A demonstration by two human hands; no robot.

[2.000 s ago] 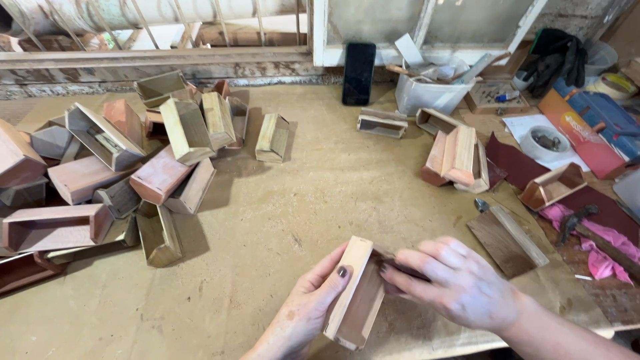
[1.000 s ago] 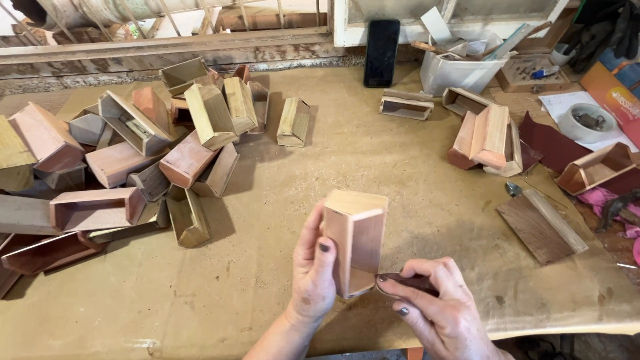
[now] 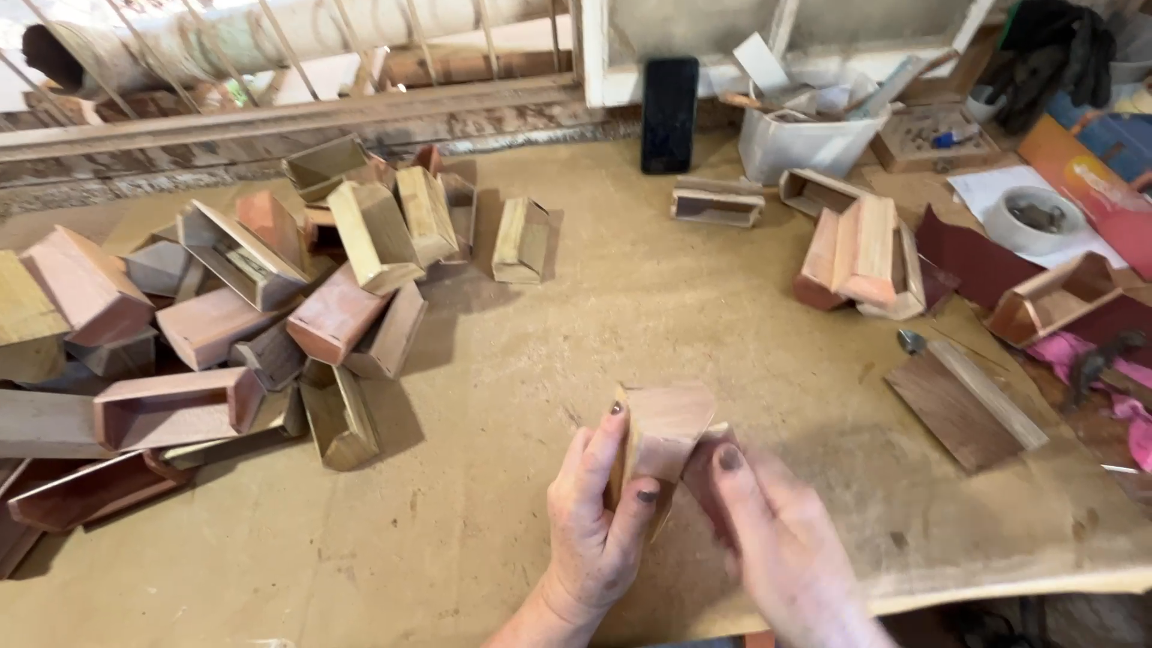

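Note:
My left hand (image 3: pixel 598 513) grips a small open wooden box (image 3: pixel 670 414) near the front of the table, with one angled end of the box facing up. My right hand (image 3: pixel 778 531) pinches a folded piece of dark reddish-brown sheet, probably sandpaper (image 3: pixel 711 504), against the right side of that box. The fingers of the right hand are slightly blurred and partly hide the sheet. To the left lies a heap of similar small boxes, among them a pinkish one (image 3: pixel 337 310) and a yellowish one (image 3: pixel 373 234).
A lone box (image 3: pixel 521 240) lies mid-table. A phone (image 3: pixel 669 117) leans at the back beside a white tub of tools (image 3: pixel 805 135). At right are stacked boxes (image 3: pixel 850 252), dark red sheets (image 3: pixel 967 256), a roll of tape (image 3: pixel 1033 223) and brown wood pieces (image 3: pixel 963 405).
The held box has been turned from its open side showing to an angled end facing up. My right hand has shifted from the box's lower inner edge to its right side.

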